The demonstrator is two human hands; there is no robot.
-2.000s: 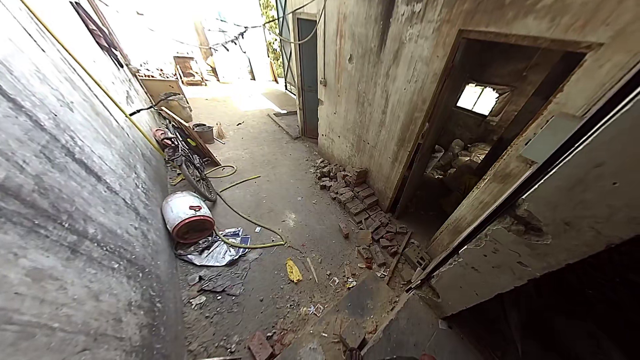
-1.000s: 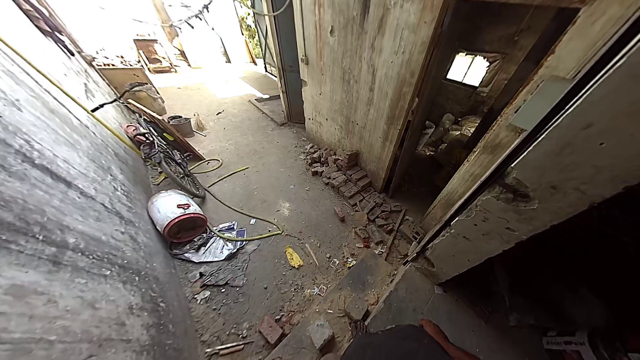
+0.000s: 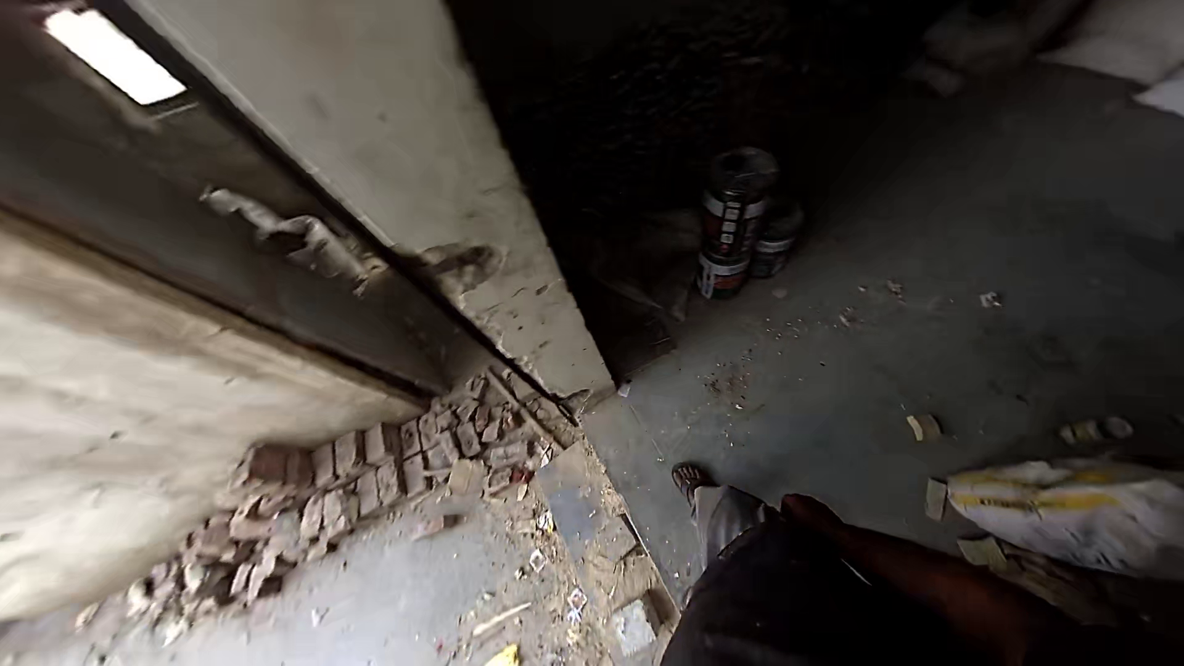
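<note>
At the bottom of the head view my right arm reaches over my dark clothing, and what seems to be my right hand [image 3: 809, 511] is at its upper end; its fingers and anything in them are too dark to make out. My left hand does not show. Close to the right hand are my trouser leg [image 3: 726, 523] and sandalled foot [image 3: 689, 477] on the grey floor. To the right of the arm lies a white and yellow sack [image 3: 1064, 513]. Labelled cans [image 3: 731, 227], some stacked, stand in the dark further up.
Stacked and loose bricks [image 3: 370, 462] lie along the wall at left. A worn wall end [image 3: 518, 305] stands between them and the dark room. A doorsill [image 3: 578, 495] with rubble and a broken block [image 3: 635, 627] borders the floor. Pale sacks [image 3: 1119, 42] lie at the upper right.
The view has swung right, from the passage with the bicycle and drum to the dark room. Cans, a sack and my foot now show.
</note>
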